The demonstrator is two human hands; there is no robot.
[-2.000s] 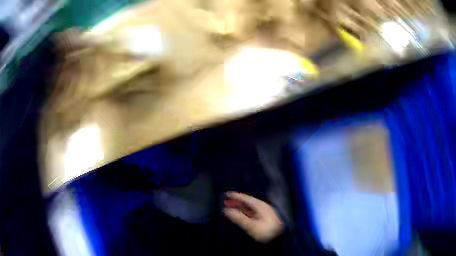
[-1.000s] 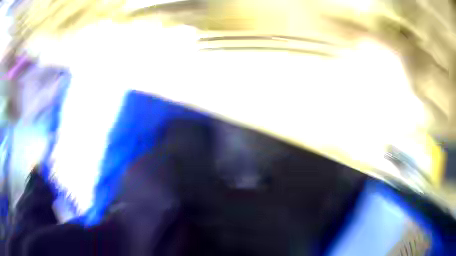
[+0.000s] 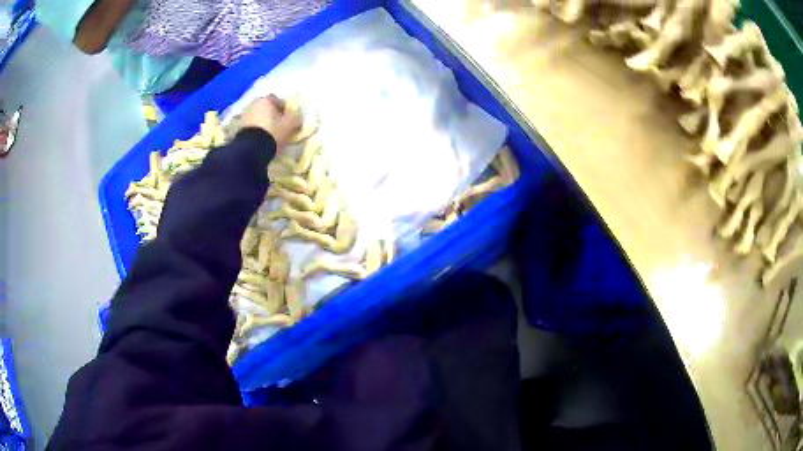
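Observation:
A large blue crate stands beside the table. Tan figure legs lie in it in rows, and a crumpled white plastic liner covers the rest. My left hand, at the end of a dark sleeve, reaches into the crate's far part, at the liner's edge among the legs. Its fingers are small and partly hidden, so I cannot tell whether they hold a leg. My right hand is not in view.
The curved table edge runs down the right side. Joined tan leg pieces stand in a long row on the tan surface. Another person's arm and patterned clothing show at top left. A dark blue crate lies below the table edge.
The view has swung left from the table edge and is sharper. The left crate is now in full view with my left hand in it. The hand seen low in the oldest frame is gone from there.

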